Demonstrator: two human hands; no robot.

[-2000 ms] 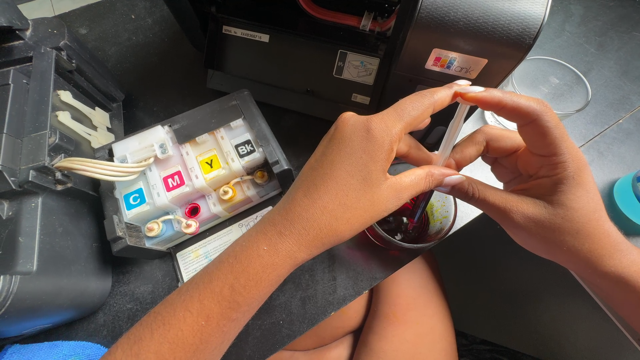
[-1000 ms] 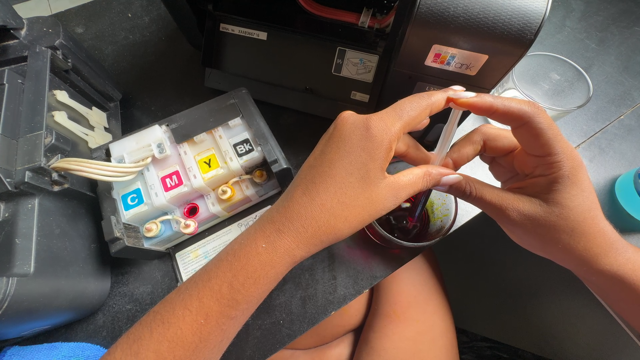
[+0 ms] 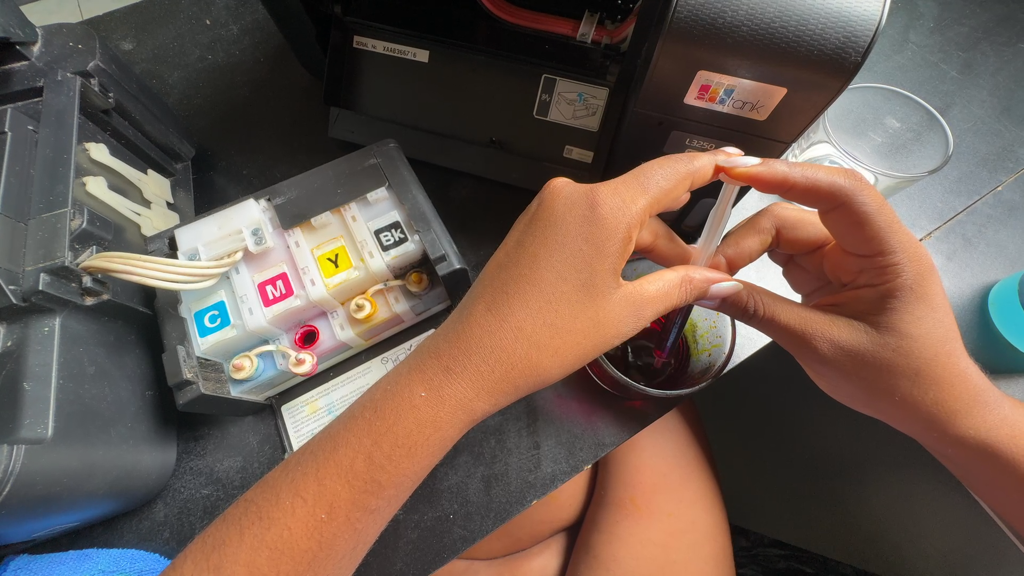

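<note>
My left hand (image 3: 592, 256) and my right hand (image 3: 832, 256) pinch a slim translucent plastic tube (image 3: 718, 220), perhaps a syringe or pipette, between thumbs and index fingers. It slants down, with its dark, reddish lower end inside a glass cup (image 3: 726, 356) that holds dark ink. Yellow-green specks show on the cup's inner wall. Left of my hands lies an ink tank unit (image 3: 320, 280) with cyan, magenta, yellow and black labels. Its magenta filler port (image 3: 306, 336) is uncapped, and white tubes (image 3: 160, 268) run from its left side. The tube's top is partly hidden by my fingertips.
A black inkjet printer (image 3: 480, 96) stands behind my hands. An empty-looking drinking glass (image 3: 888, 136) is at the upper right, a turquoise round object (image 3: 1010, 312) at the right edge. Black printer housing (image 3: 80, 384) fills the left; a blue cloth (image 3: 88, 562) lies below it. The dark tabletop's edge runs under the cup.
The drinking glass at the upper right shows more fully than two seconds ago. Both hands keep nearly the same pose on the tube.
</note>
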